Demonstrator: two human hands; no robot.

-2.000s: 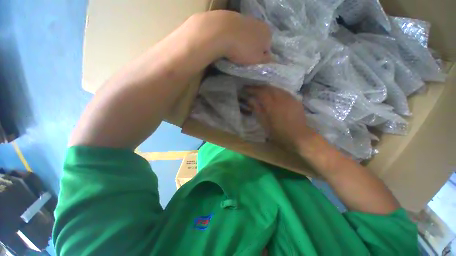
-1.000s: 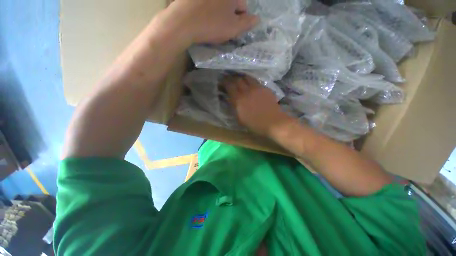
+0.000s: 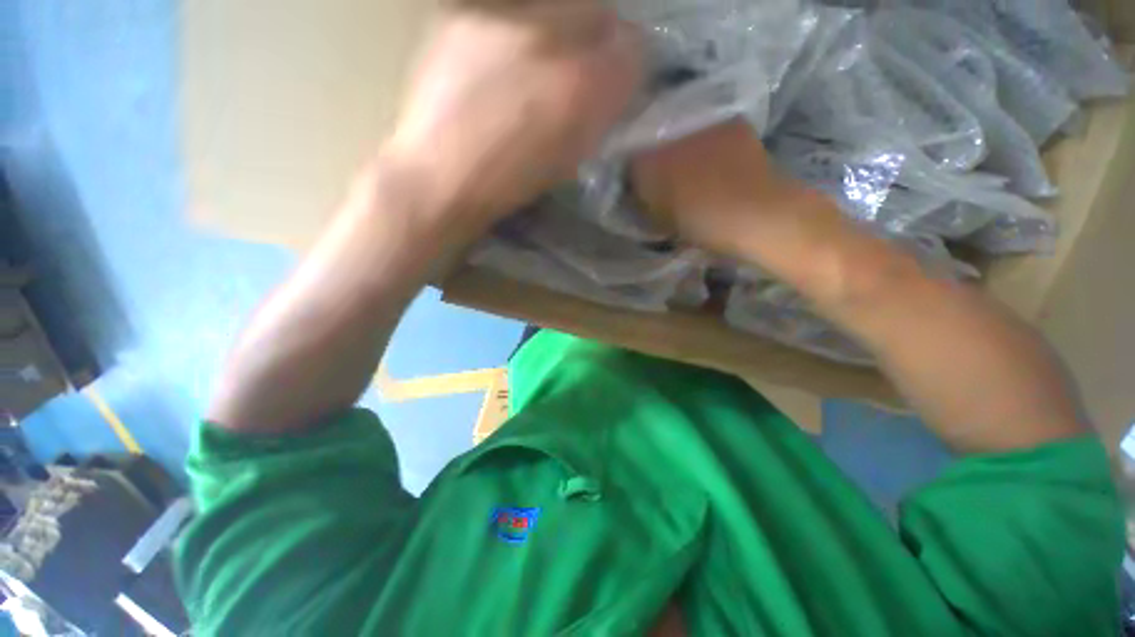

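Translucent crinkled plastic bags [image 3: 921, 112] lie in rows in an open brown carton [image 3: 585, 314]. My left hand [image 3: 535, 93], blurred by motion, is curled at the upper left of the carton, closed on the edge of one bag [image 3: 703, 110]. That bag stretches from my left hand towards the right. My right hand [image 3: 697, 174] is just right of and below the left, over the bags. Its fingertips are hidden behind the plastic, so its grip cannot be told. A dark piece shows beside my left fingers, too blurred to name.
A wide carton flap [image 3: 286, 125] spreads out at the left, and the carton's side wall [image 3: 1095, 249] stands at the right. Below are blue floor with a yellow line [image 3: 429, 386] and a small brown box [image 3: 493, 407]. Dark stacked items [image 3: 93, 535] stand at the lower left.
Both hands have come closer together; my right hand has moved up and right, and my left is now closed at a bag's edge. The plastic around them has shifted.
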